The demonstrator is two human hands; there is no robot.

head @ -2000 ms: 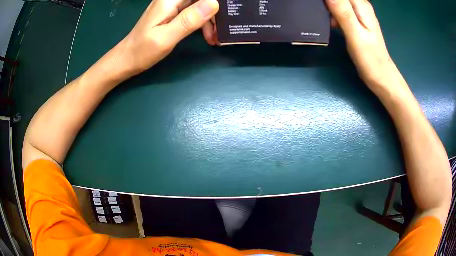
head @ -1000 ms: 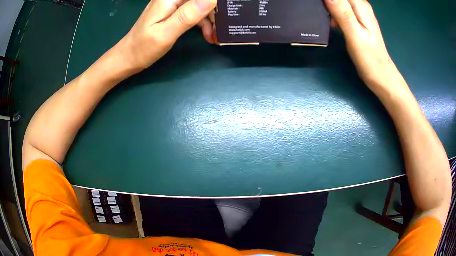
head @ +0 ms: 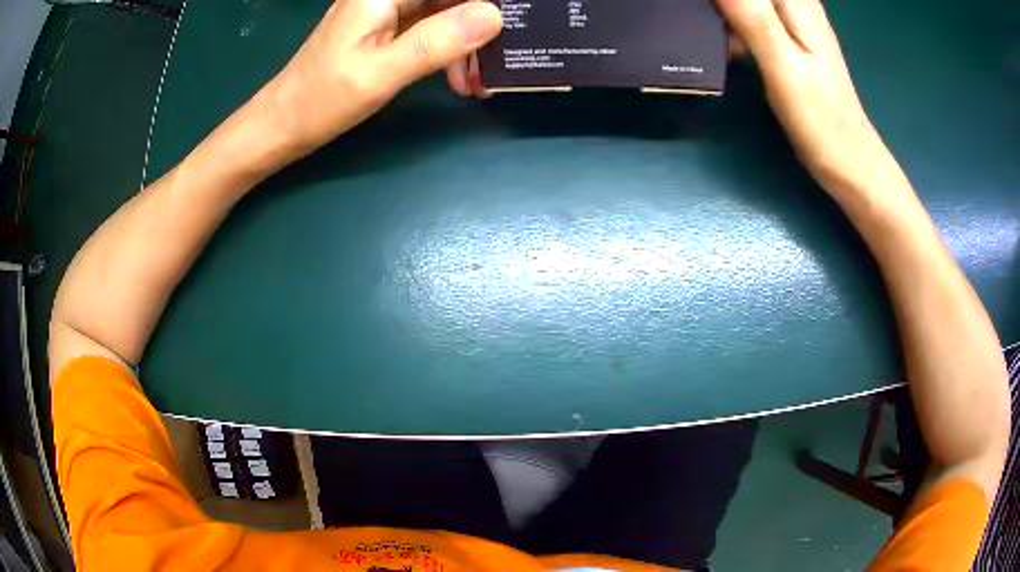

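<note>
A black retail box (head: pixel 610 47) with small white print is at the top edge of the view, its upper part cut off. My left hand (head: pixel 392 50) grips its left side, with the thumb on the printed face and fingers behind. My right hand (head: pixel 783 56) is at its right side, partly cut off by the top edge. The box's near edge shows thin pale strips. What is inside or behind the box is hidden.
The glossy dark green table (head: pixel 537 335) has a pale curved edge near my body. Below it, at the left, a brown carton (head: pixel 308 483) holds black boxes with white labels (head: pixel 241 458). Dark stool legs (head: pixel 856 480) stand on the green floor at the right.
The box has moved slightly up and to the left in the view, held between both hands. My left thumb reaches a little farther over its face.
</note>
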